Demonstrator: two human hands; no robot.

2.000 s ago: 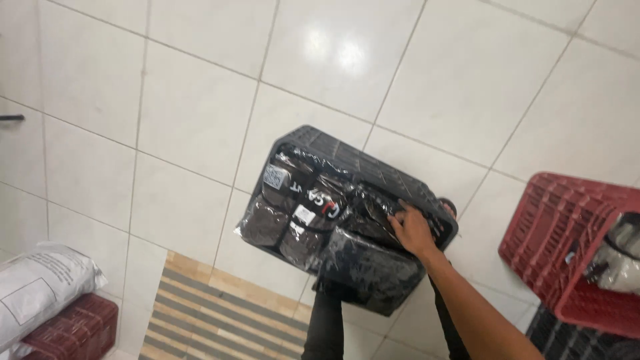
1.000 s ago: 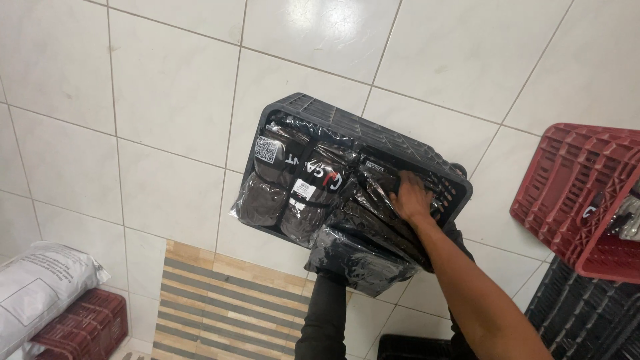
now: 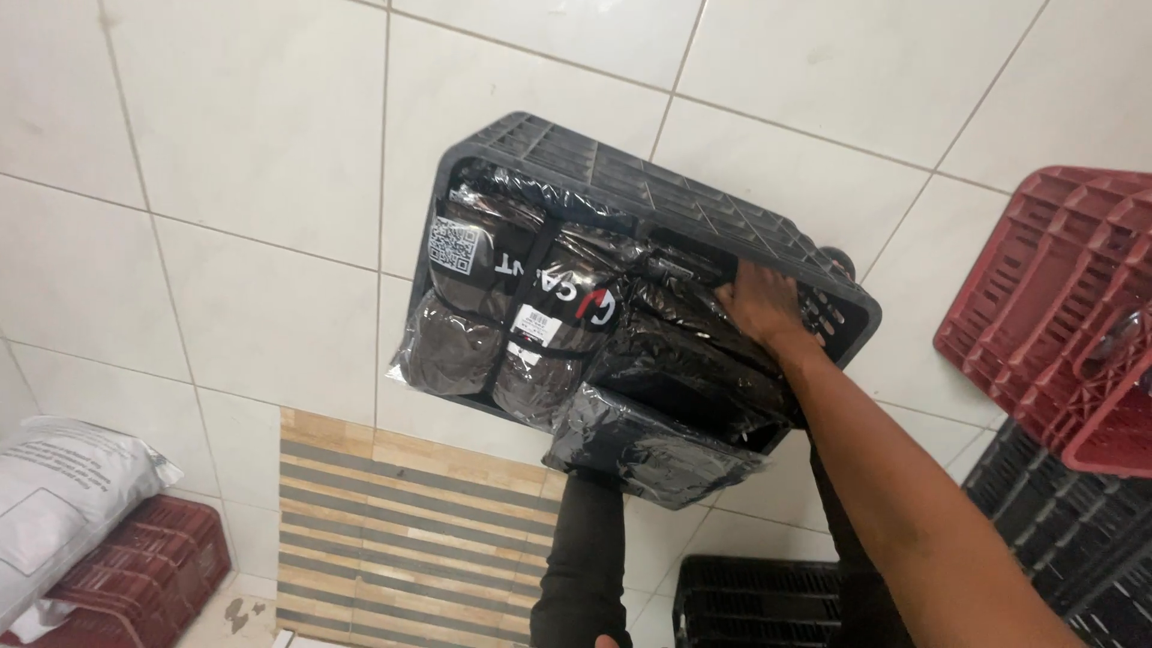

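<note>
A dark grey plastic crate (image 3: 630,171) stands tilted on the floor in front of my legs. Dark garments in clear plastic bags (image 3: 567,270) fill its left half, some with labels. Black plastic-wrapped packages (image 3: 693,360) lie on the right side, and a grey wrapped package (image 3: 648,445) overlaps the near rim. My right hand (image 3: 765,301) reaches inside at the right end, against the black packages; its fingertips are partly hidden, so a grip cannot be made out. Only a fingertip of my left hand (image 3: 607,642) shows at the bottom edge, and what it does is hidden.
A red plastic crate (image 3: 1035,315) stands at the right above black crates (image 3: 1035,495). Another black crate (image 3: 756,594) is at the bottom. A white printed bag (image 3: 72,513) rests on a dark red crate (image 3: 153,567) at left, near a striped wood-patterned floor area (image 3: 405,531).
My right hand has gone deeper into the right end of the grey crate, between its wall and the black packages. A left fingertip has come into view at the bottom.
</note>
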